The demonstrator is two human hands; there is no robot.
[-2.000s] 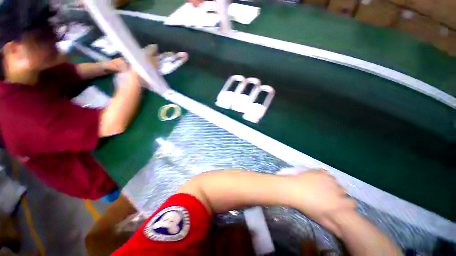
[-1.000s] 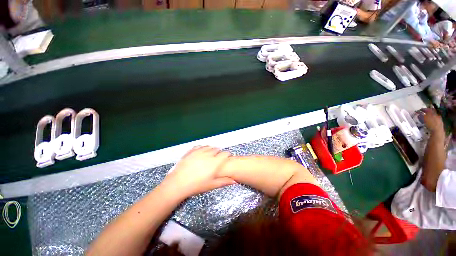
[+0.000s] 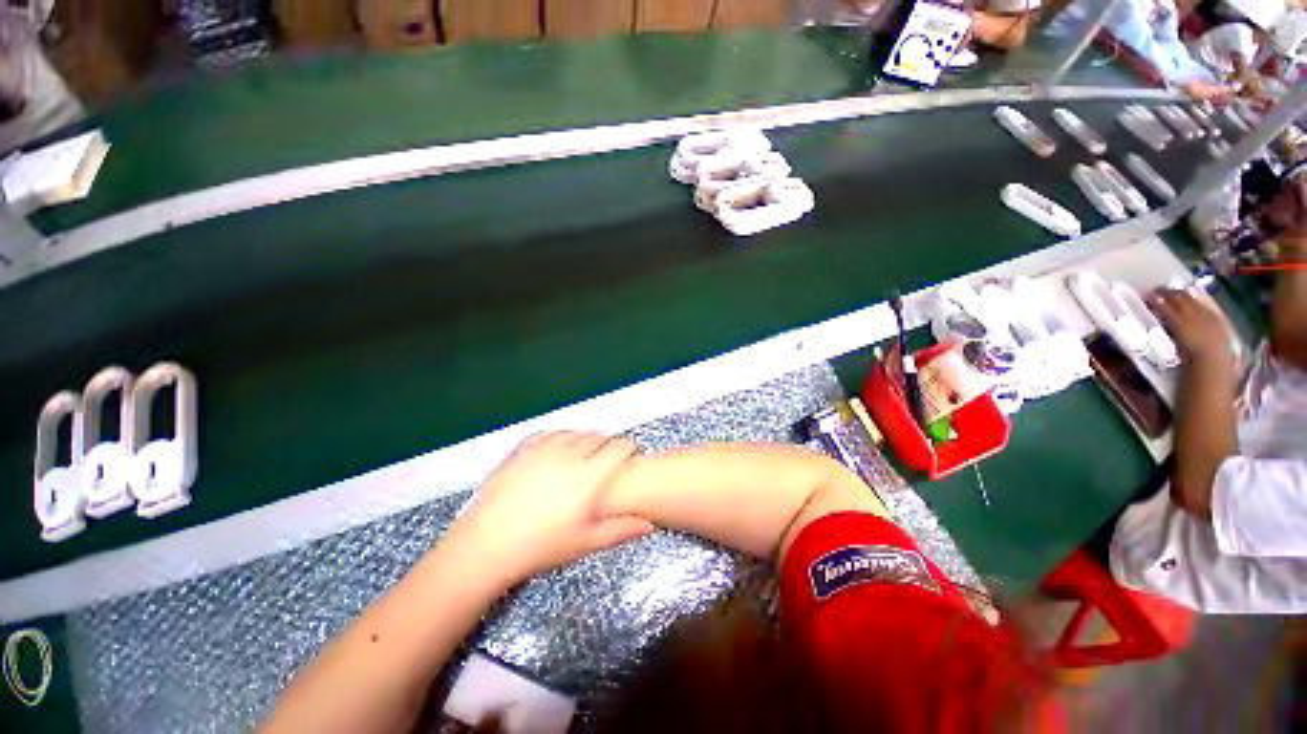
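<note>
My left hand [image 3: 519, 519] and my right hand [image 3: 599, 485] rest together, overlapping, at the bubble wrap mat's [image 3: 287, 588] edge by the pale rail [image 3: 344, 495]. The overlap hides many fingers, and I see no held object. Both visible forearms are bare. Three white plastic housings [image 3: 161, 437] stand side by side on the dark green belt [image 3: 473, 316] at the left. A small pile of housings [image 3: 764, 205] lies near the far rail. A flat white block [image 3: 509, 697] lies on the mat near me, partly hidden by hair.
A red parts bin [image 3: 939, 430] with tools is at the mat's right end. A pale cord ring [image 3: 27, 665] lies far left. More housings [image 3: 1041, 210] lie on the belt at right. A neighbouring worker's arm [image 3: 1204, 387] is beside white parts and a dark flat rectangle [image 3: 1132, 387].
My view has swung from left to right since the oldest frame. Over the last second, the housings on the belt have moved left relative to the rail. My hands remain together.
</note>
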